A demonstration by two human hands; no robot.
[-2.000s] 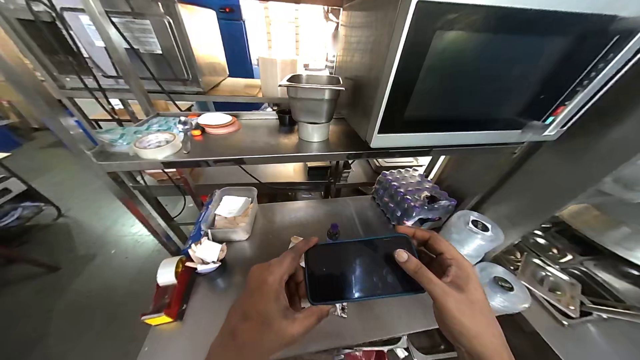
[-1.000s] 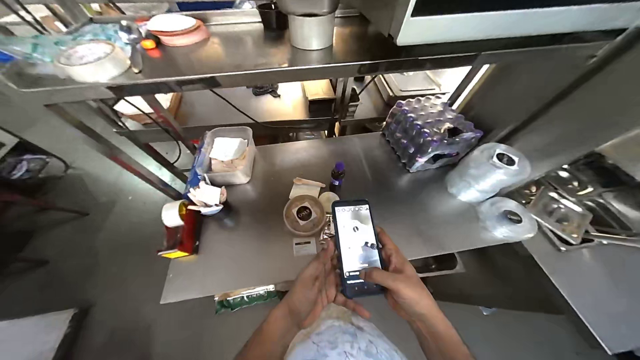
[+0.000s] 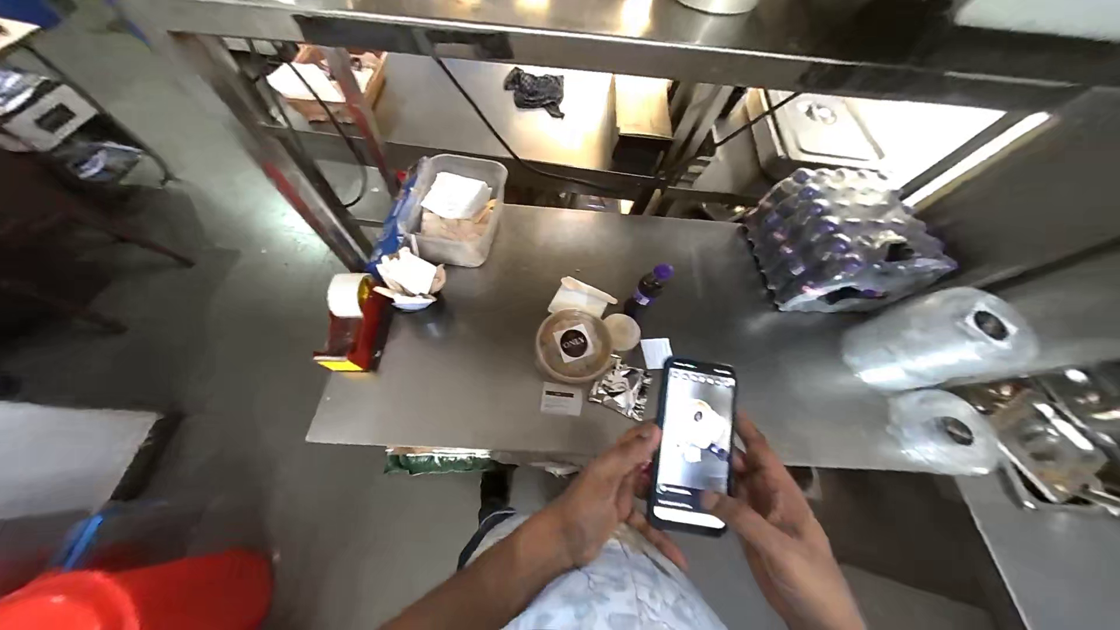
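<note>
Both hands hold a smartphone (image 3: 694, 444) upright over the front edge of the steel table. My left hand (image 3: 604, 490) grips its left side; my right hand (image 3: 770, 512) holds the right side, thumb on the lower screen. A picture of pale and dark items shows on the screen. Behind it on the table are a round lidded food container (image 3: 573, 345) with a label, a small lidded cup (image 3: 622, 332), a foil packet (image 3: 622, 388), a white box or wrapper (image 3: 582, 297), a dark bottle with a purple cap (image 3: 649, 289) and printed cards (image 3: 561, 399).
At left are a red tape dispenser (image 3: 354, 324), a bowl with papers (image 3: 409, 278) and a plastic tub (image 3: 458, 210). Shrink-wrapped bottles (image 3: 844, 241) and clear film rolls (image 3: 941, 339) line the right. A steel shelf edge (image 3: 612, 52) crosses above; metal pans (image 3: 1050, 429) lie far right.
Two seconds ago the phone was held sideways with a dark screen; now it is upright and lit. The view has tilted down.
</note>
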